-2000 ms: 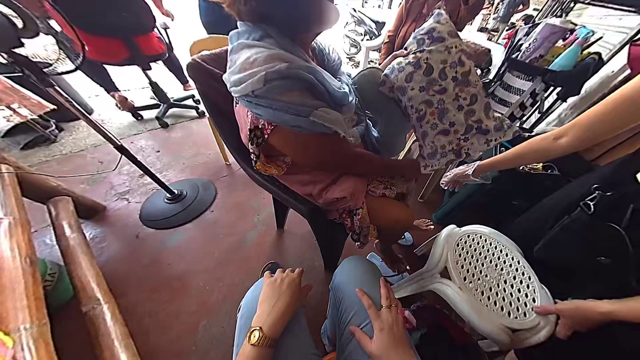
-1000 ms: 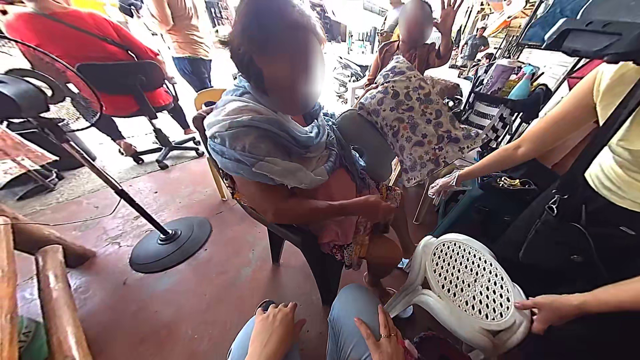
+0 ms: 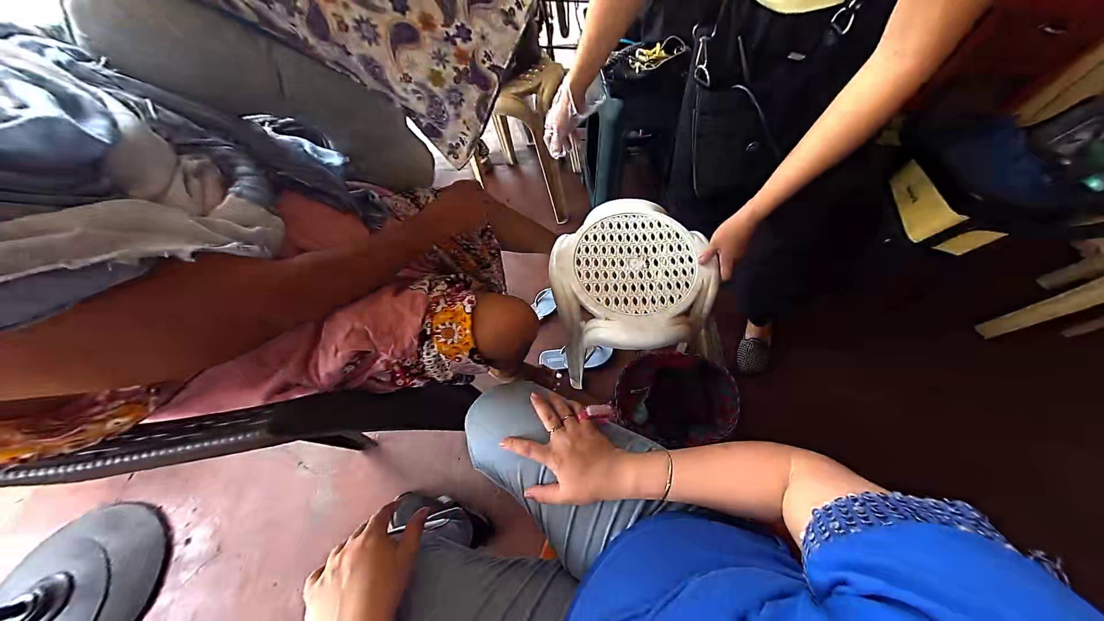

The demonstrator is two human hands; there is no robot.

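My left hand rests on the knee of my grey-blue jeans, fingers slightly apart, holding nothing. On my other knee lies my right hand, spread and empty, with rings and a thin bracelet. In front of my knees stands a white plastic stool with a perforated round seat. Another person's bare hand touches its right edge, and that person's other hand, in a clear glove, hangs beyond it. A dark woven basket is on the floor near my right hand.
A seated person in a dark plastic chair is close on the left. A round fan base stands on the floor at lower left. Blue slippers lie beside the stool. A patterned cloth hangs over a person at the top.
The view has swung down and to the right. The seated person's face and the raised hand behind have left the frame. My hands stay on my knees.
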